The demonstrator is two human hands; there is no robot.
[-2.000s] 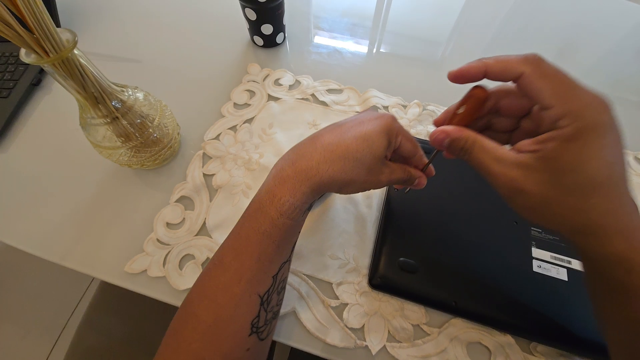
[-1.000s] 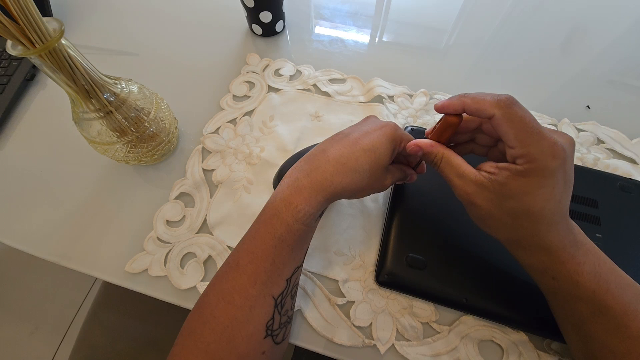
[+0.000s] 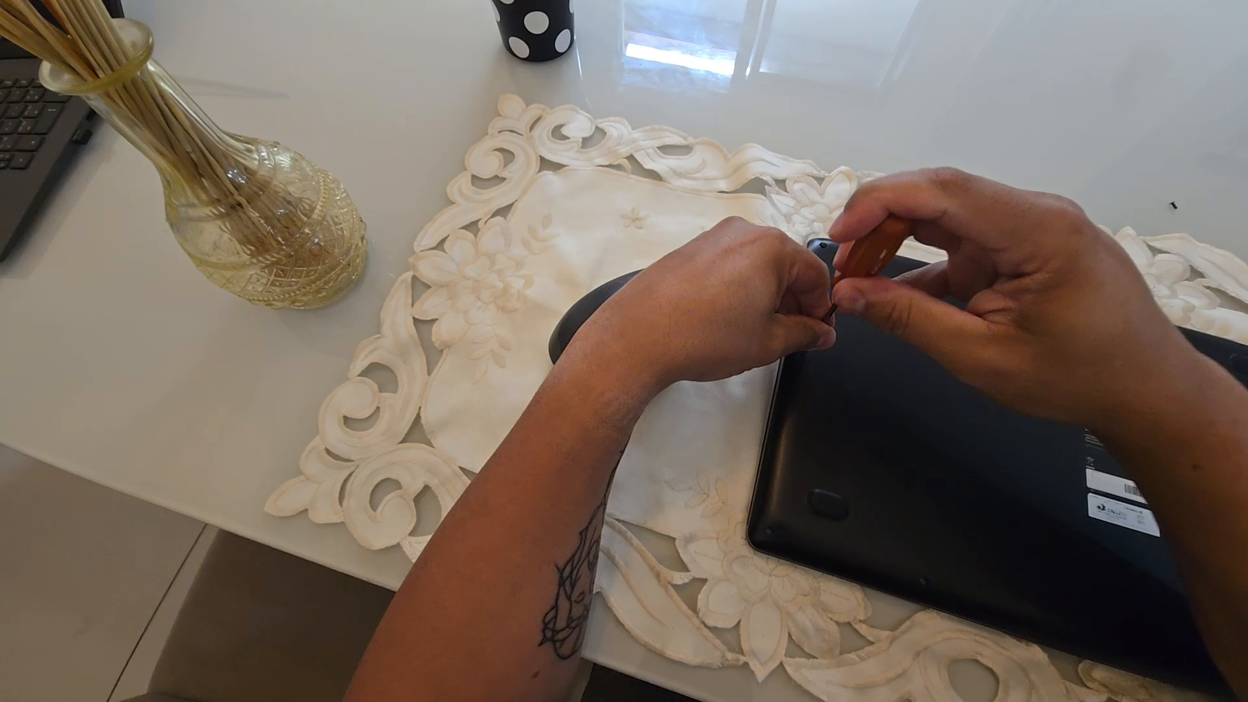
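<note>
A black laptop point(image 3: 907, 487) lies with its underside up on a cream openwork table mat point(image 3: 546, 409). Above its far left corner, my right hand point(image 3: 1004, 283) pinches the orange handle of a small screwdriver point(image 3: 875, 249) between thumb and fingers. My left hand point(image 3: 726, 302) has its fingertips closed at the thin shaft, just below that handle; whether they also hold a small part is hidden. The tool's tip cannot be seen. Partly covered by my left wrist, a dark rounded object point(image 3: 590, 307) rests on the mat.
A glass vase point(image 3: 273, 224) with thin sticks stands at the left on the glossy white table point(image 3: 146, 390). Behind it is part of another laptop point(image 3: 34, 127). A black polka-dot cup point(image 3: 534, 24) stands at the far edge of view. A tiny dark piece point(image 3: 1174, 205) lies at the far right.
My right hand has come down and closer to my left hand with the orange-handled tool since two seconds ago. The dark rounded object beside my left wrist has come into sight.
</note>
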